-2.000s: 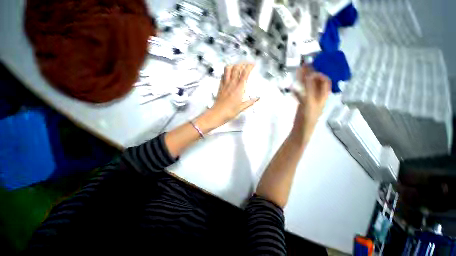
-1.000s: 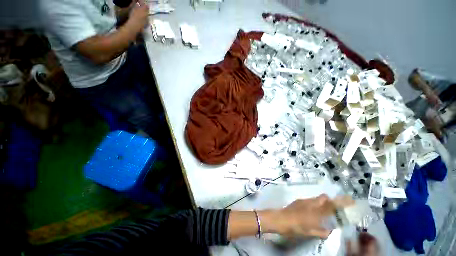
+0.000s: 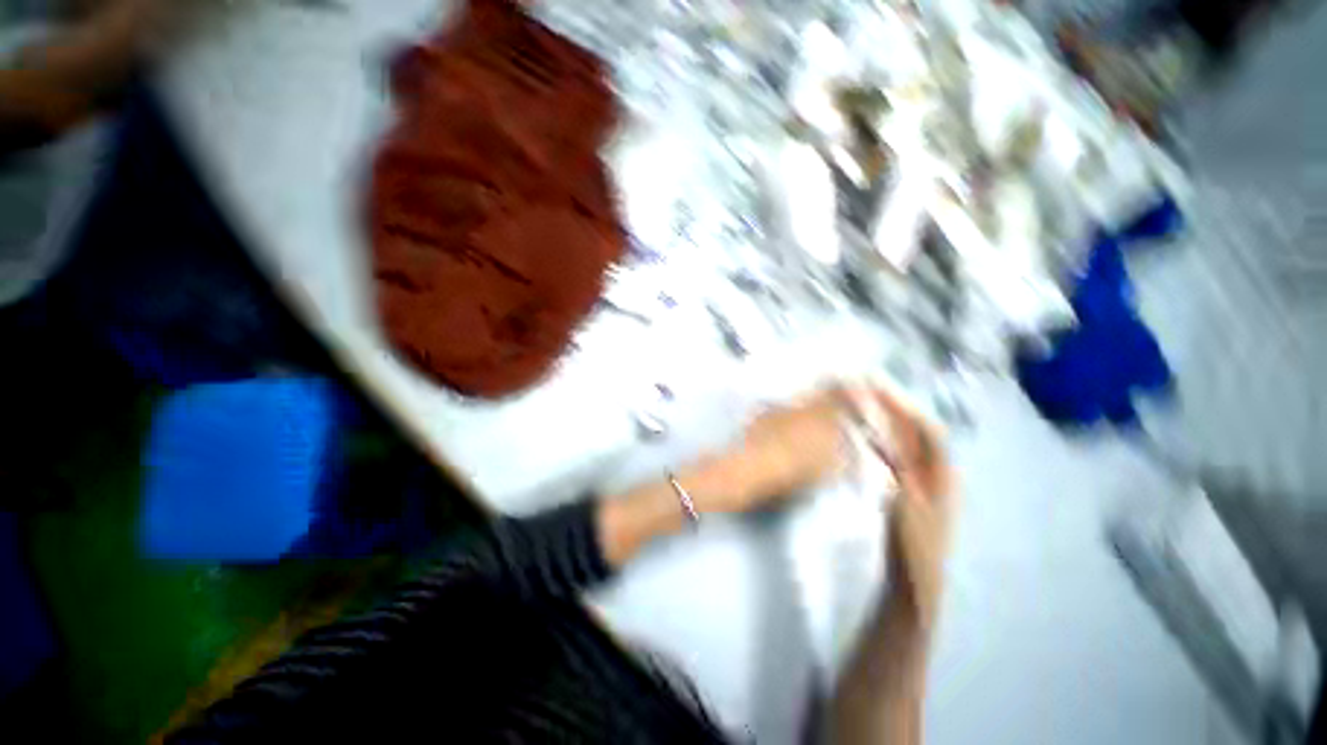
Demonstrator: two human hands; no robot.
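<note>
The view is blurred. My left hand (image 3: 801, 448) and my right hand (image 3: 914, 473) are close together over the white table (image 3: 699, 611), below the heap of bottles. Their fingers meet around something pale that is too blurred to name. I cannot tell which hand grips it. Small clear bottles with dark caps (image 3: 713, 189) lie heaped above my hands. White unit cartons (image 3: 910, 211) lie loose in the heap at the upper right.
A brown cloth (image 3: 495, 218) lies at the upper left of the table. A blue cloth (image 3: 1099, 349) lies right of the heap. White packed cartons (image 3: 1201, 590) are at the right. A blue stool (image 3: 237, 469) stands on the floor at left. Another person's arm (image 3: 73, 66) shows at the upper left.
The view has swung back towards the right, so the table things appear further left and up. My right hand, mostly cut off before, now shows and meets my left hand.
</note>
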